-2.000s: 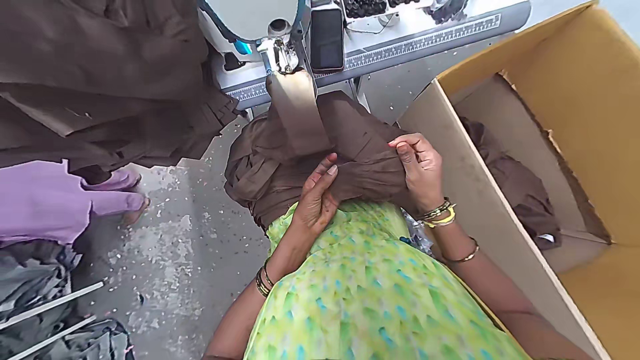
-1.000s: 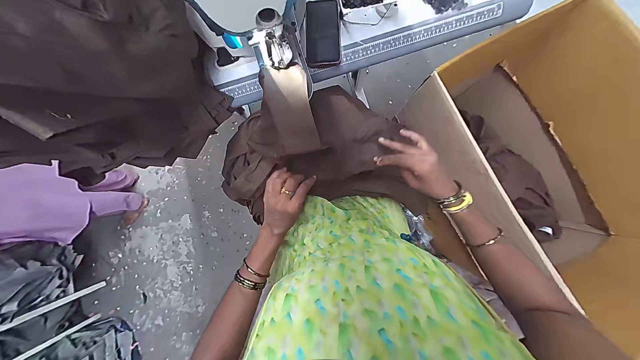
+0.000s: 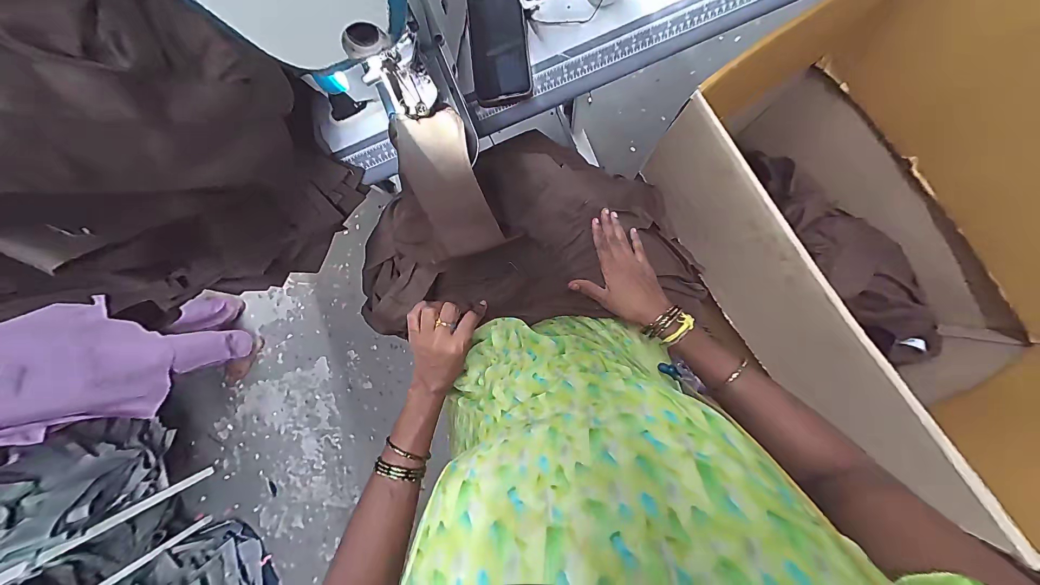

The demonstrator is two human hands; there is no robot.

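Dark brown fabric (image 3: 552, 244) lies bunched across my lap, over the patterned green garment I wear. My left hand (image 3: 440, 337) grips the near left edge of this fabric with curled fingers. Flat on its right part rests my right hand (image 3: 624, 272), palm down, fingers slightly apart, holding nothing. A lighter brown fabric strip (image 3: 447, 183) runs from the needle area of a sewing machine (image 3: 406, 81) down onto the bunched cloth. The machine's small light is lit.
A large cardboard box (image 3: 821, 317) with brown cloth (image 3: 861, 268) inside stands at right. Layered brown fabric (image 3: 146, 146) hangs at upper left, above a purple garment (image 3: 89, 361) and grey cloth (image 3: 89, 496). A phone (image 3: 498, 53) lies on the machine table by a printed ruler (image 3: 642, 49).
My right hand pinched the cloth two seconds ago, then lifted off, and now lies flat on it. My left hand has moved left along the near edge and closed on the cloth.
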